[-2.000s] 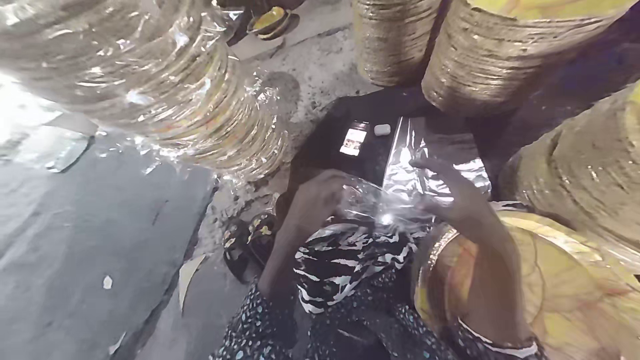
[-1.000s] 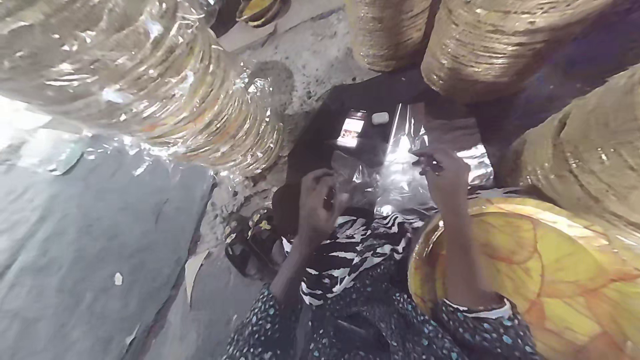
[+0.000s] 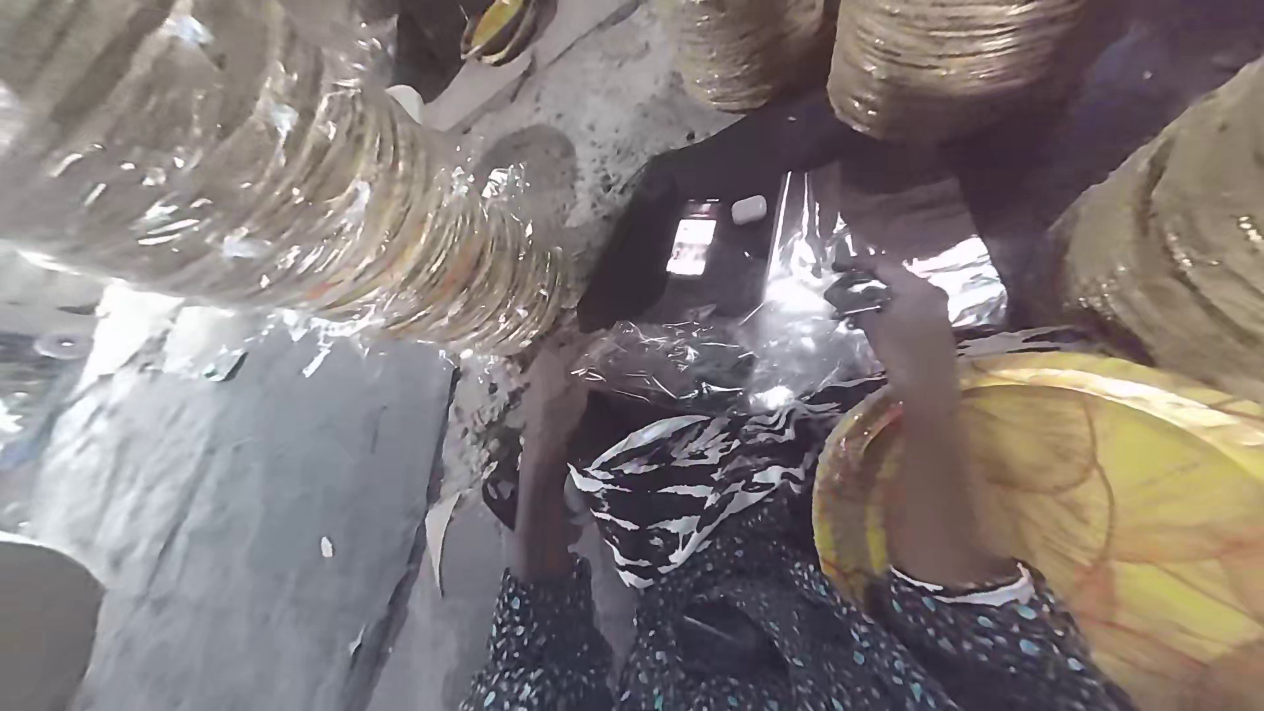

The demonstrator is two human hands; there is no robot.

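My left hand [image 3: 559,363] is at the left end of a crumpled clear plastic film [image 3: 681,365] and appears to grip it. The film stretches above my lap towards the right. My right hand [image 3: 884,291] is blurred, with its fingers over a flat stack of clear plastic sheets or bags [image 3: 805,247]; whether it holds one I cannot tell. Under my right forearm stands a round yellow plate or tray [image 3: 1136,494] with a marbled, leaf-like pattern. A black-and-white patterned cloth [image 3: 681,484] lies over my lap.
A tall stack of plastic-wrapped round pieces [image 3: 395,227] leans in from the upper left. More stacks [image 3: 948,59] stand at the top and right [image 3: 1185,217]. A lit phone [image 3: 693,242] and a small white case [image 3: 749,209] lie on the dark surface ahead. Grey sheeting [image 3: 237,513] covers the left floor.
My left hand has moved left, away from my right hand, and the crumpled film now spreads out beside it. My right hand remains over the plastic stack.
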